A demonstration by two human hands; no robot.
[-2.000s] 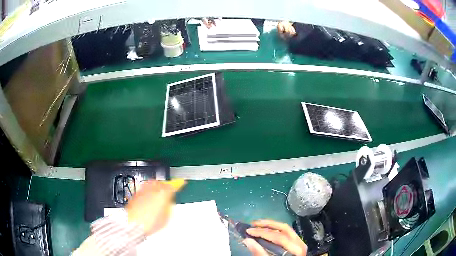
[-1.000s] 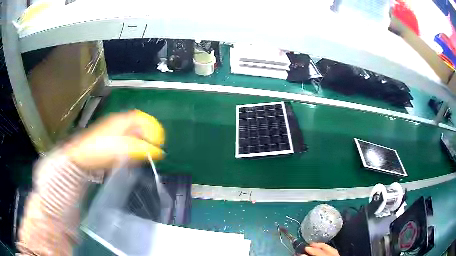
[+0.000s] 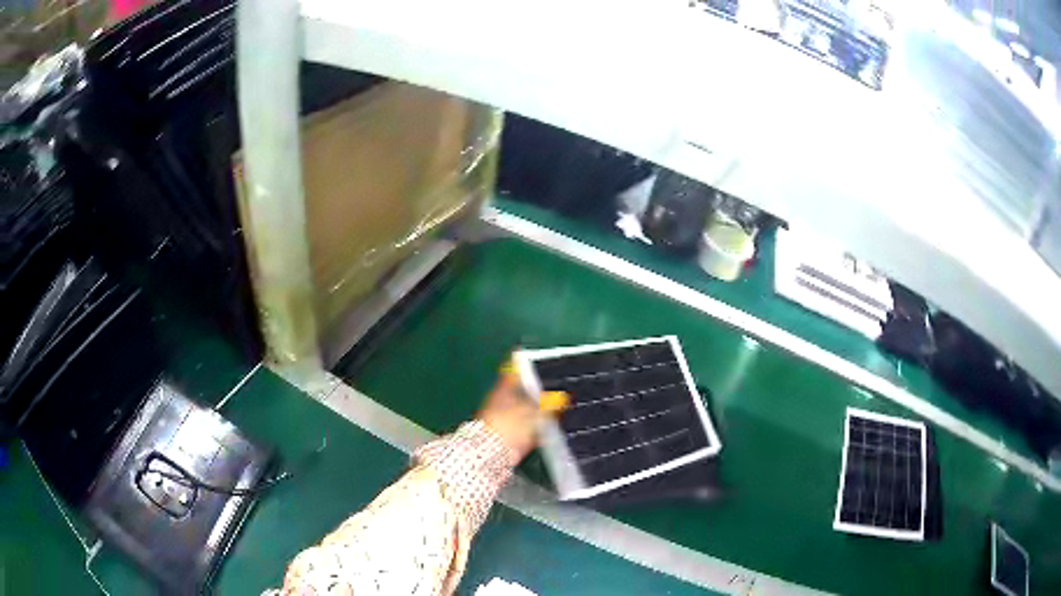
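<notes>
My left hand (image 3: 524, 410), with yellow covers on its fingertips, grips the left edge of a framed solar panel (image 3: 628, 413). The panel is face up over the green belt, with its dark gridded face and silver-white frame showing. A dark shape lies under its lower right edge; I cannot tell whether it is a second panel or a shadow. At the lower left, a panel back with looped black cable (image 3: 175, 483) lies on the bench. My right hand is not in view.
Two more panels lie on the belt (image 3: 745, 349), one at the right (image 3: 887, 475) and one at the far right (image 3: 1010, 563). A white shelf post (image 3: 277, 198) stands left of a brown board (image 3: 361, 186). Beyond the belt are a cream tub (image 3: 727, 247) and a white stack (image 3: 832, 282).
The view has swung left. My left hand has moved from the bench side out over the belt with the panel. My right hand, the grey lump and the reel have left the picture.
</notes>
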